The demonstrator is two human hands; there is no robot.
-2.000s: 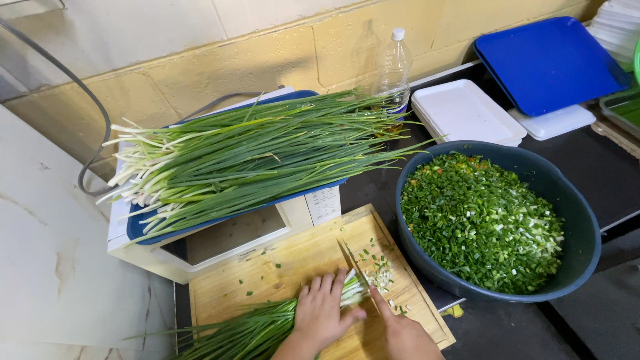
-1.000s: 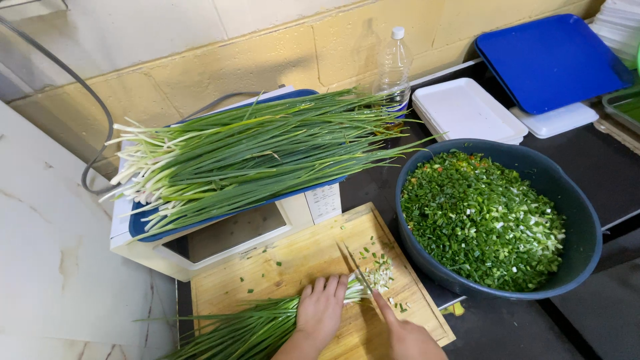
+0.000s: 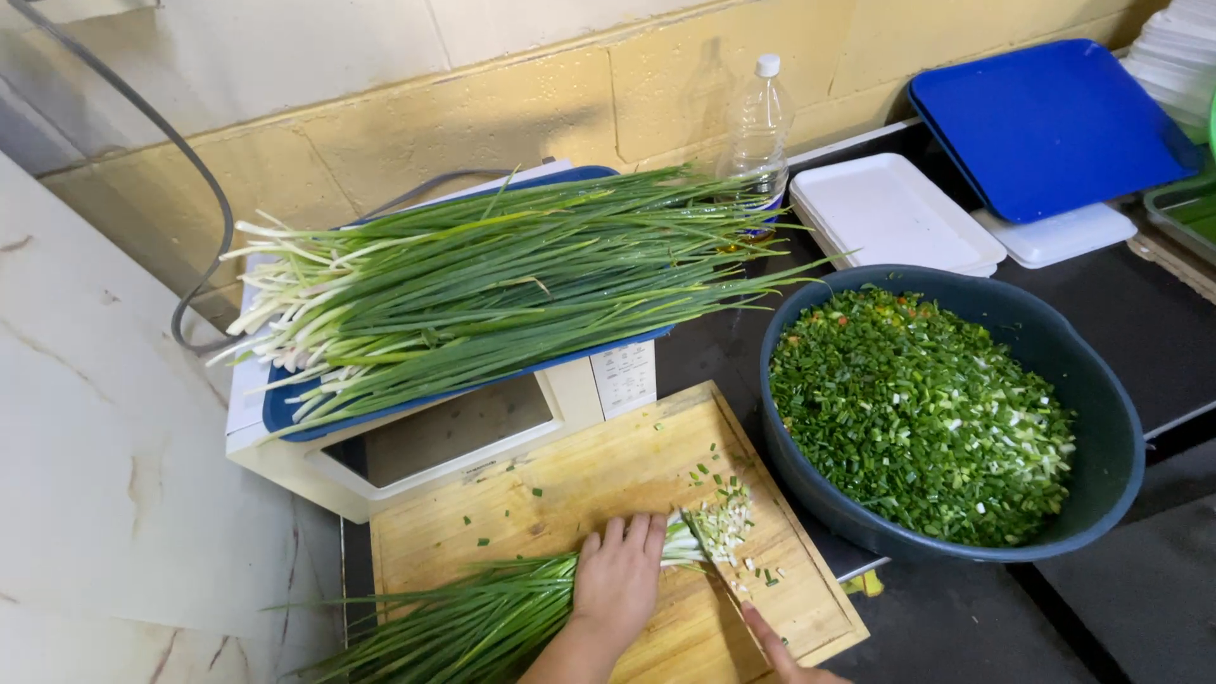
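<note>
My left hand [image 3: 619,575] presses a bunch of green onions [image 3: 494,603] onto a wooden cutting board [image 3: 589,451], close to their white ends. My right hand [image 3: 781,655], partly cut off by the lower edge of the view, holds a knife [image 3: 719,567], its index finger along the blade's back. The blade stands at the cut white ends, just right of my left hand. Chopped white and green pieces [image 3: 727,522] lie beyond the blade. To the right, a large dark blue tub [image 3: 1126,456] holds a heap of chopped green onion [image 3: 912,408].
Whole green onions [image 3: 513,275] lie on a blue tray [image 3: 285,404] atop a white microwave [image 3: 570,389] behind the board. Behind the tub are white trays [image 3: 893,209], a blue tray [image 3: 1054,128] and a plastic bottle [image 3: 760,123]. A marbled panel [image 3: 123,456] stands at left.
The knife blade has shifted slightly at the white ends of the bunch, and more cut pieces lie beside it. My left hand stays on the bunch.
</note>
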